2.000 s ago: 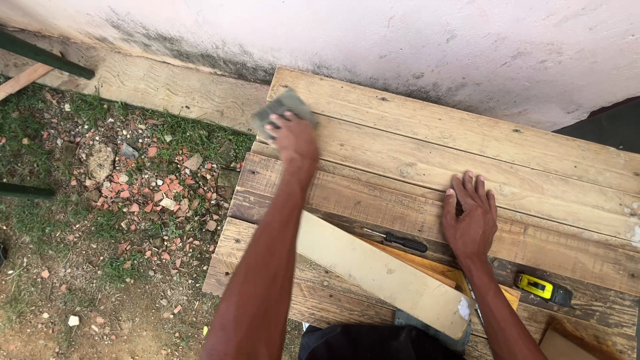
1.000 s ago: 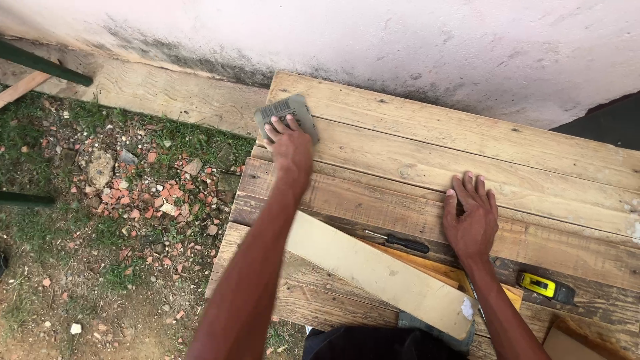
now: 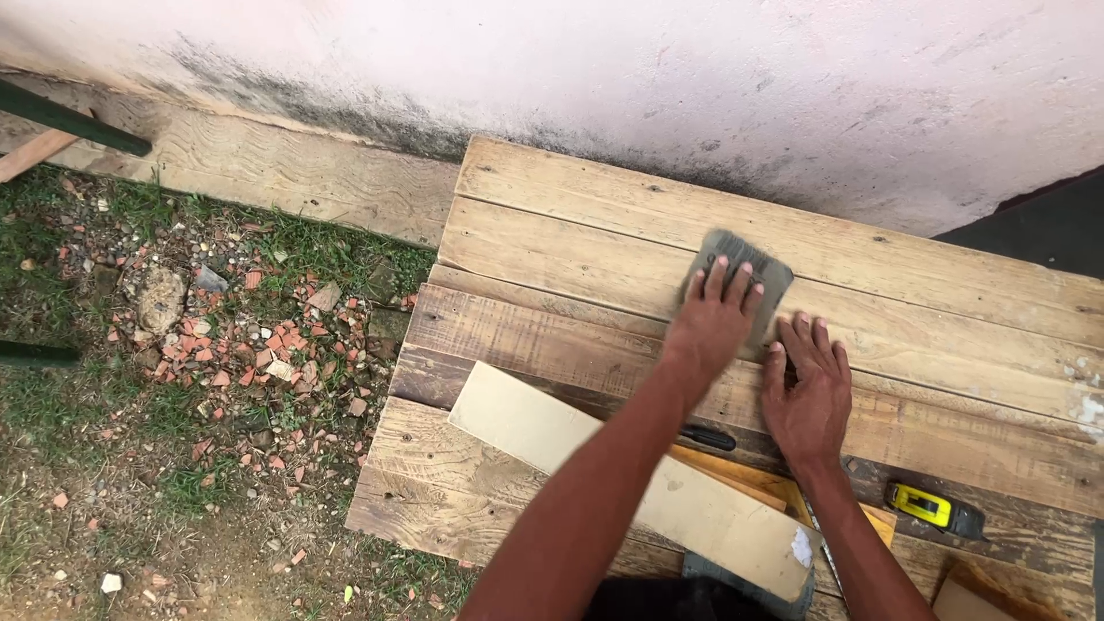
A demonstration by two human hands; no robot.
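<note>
My left hand [image 3: 714, 319] lies flat on a grey sheet of sandpaper [image 3: 768, 269], pressing it onto the pale planks of a wooden plank table [image 3: 561, 250]. The sheet is slightly blurred. Just right of it, my right hand [image 3: 808, 388] rests palm down on the boards with its fingers a little apart and holds nothing. Under my left forearm runs a cream-coloured flat board [image 3: 526, 418]. A black-handled tool [image 3: 709, 437], partly hidden, lies between my arms. A yellow and black tape measure [image 3: 930, 507] lies right of my right forearm.
A pink, mould-stained wall [image 3: 604, 78] runs along the table's far edge. Left of the table are grass and broken brick pieces [image 3: 276, 345]. Green bars [image 3: 78, 116] stand at the far left. Near the front edge are orange-brown wood pieces [image 3: 742, 479] and a brown piece [image 3: 975, 595].
My left hand and the sandpaper have moved right, from the table's far left corner to beside my right hand. The right hand still rests on the planks.
</note>
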